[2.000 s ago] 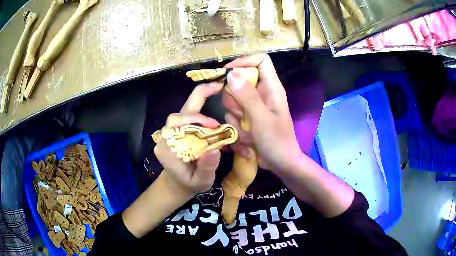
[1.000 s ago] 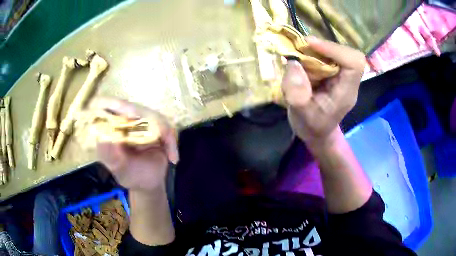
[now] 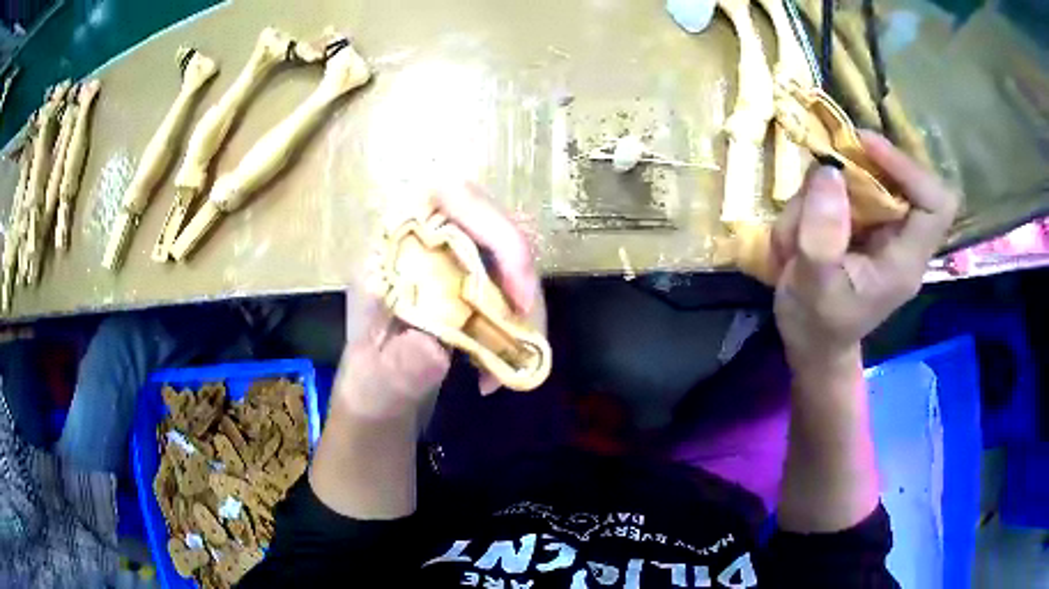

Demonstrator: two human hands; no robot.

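Note:
My left hand point(image 3: 397, 362) holds a tan foot end point(image 3: 443, 282), its looped double rim and hollow opening facing the camera, toe bumps at upper left. My right hand point(image 3: 863, 247) holds another tan foot end point(image 3: 845, 138) at the right part of the bench, beside two legs lying there. A small black bit point(image 3: 831, 163) shows at my right thumb tip; whether it is on the foot or in my fingers I cannot tell. The two hands are well apart. The shafts of both held pieces are mostly hidden.
Tan legs point(image 3: 276, 136) lie on the bench point(image 3: 334, 270) at left, more at right point(image 3: 750, 104). A greyish work plate point(image 3: 621, 190) bears a white piece point(image 3: 628, 152). A left blue bin point(image 3: 144, 449) holds brown pieces; a right blue bin point(image 3: 961, 437) is partly hidden by my forearm.
My hands were together before my torso two seconds ago; now they are apart, the right over the bench's right part. The left hand's foot opening is clearer than one second ago. The view has shifted.

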